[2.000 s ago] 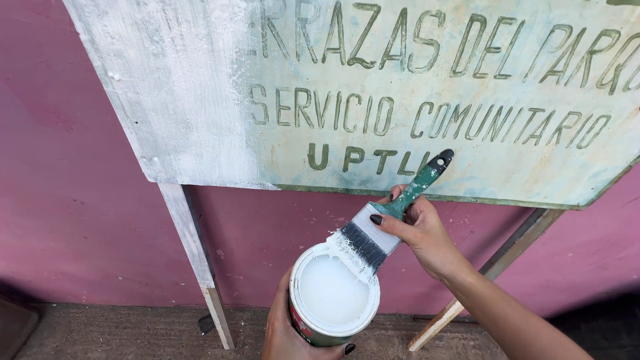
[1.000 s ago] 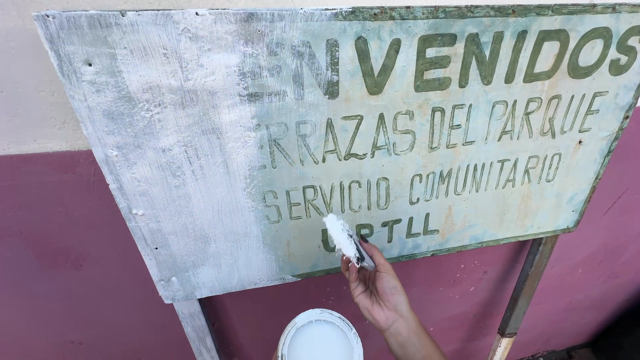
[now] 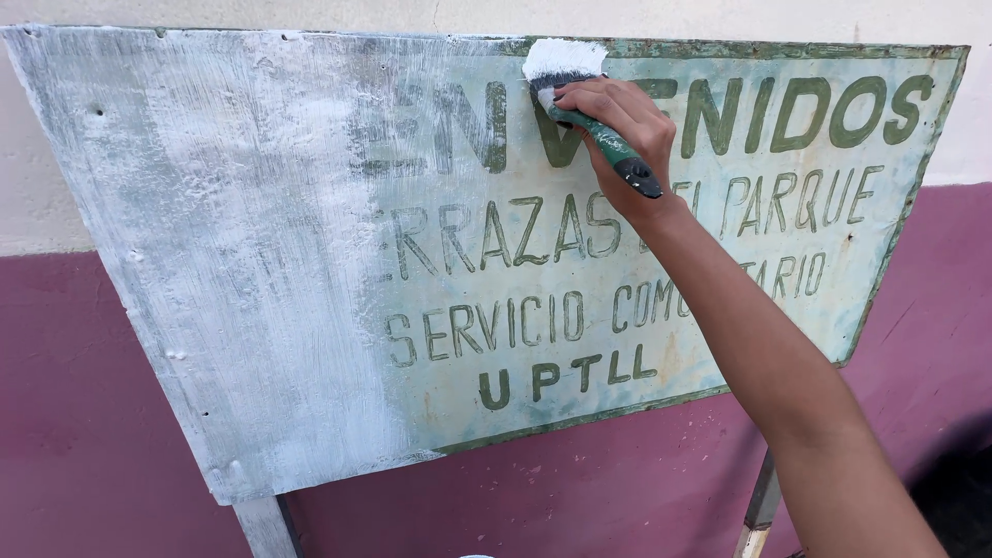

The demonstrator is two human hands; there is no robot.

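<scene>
My right hand (image 3: 632, 132) grips a flat paintbrush (image 3: 608, 143) by its ferrule and green handle. White paint coats the bristles, which touch the top edge of a metal sign (image 3: 496, 310) with green painted lettering. Streaky white paint (image 3: 256, 256) covers the sign's left part and thinly veils some letters near the middle. My hand and forearm hide some letters on the right. Only a sliver of the paint can's rim (image 3: 476, 556) shows at the bottom edge; my left hand is out of view.
Behind the sign stands a wall, cream above and mauve (image 3: 930, 310) below. A white-painted leg (image 3: 263, 527) supports the sign at lower left, and another leg (image 3: 761, 504) stands at lower right. A dark object (image 3: 957, 488) lies at the lower right edge.
The loaded brush, over the paint can two seconds ago, has moved up in my right hand to the sign's top edge. My left hand has left the view, which has tilted up.
</scene>
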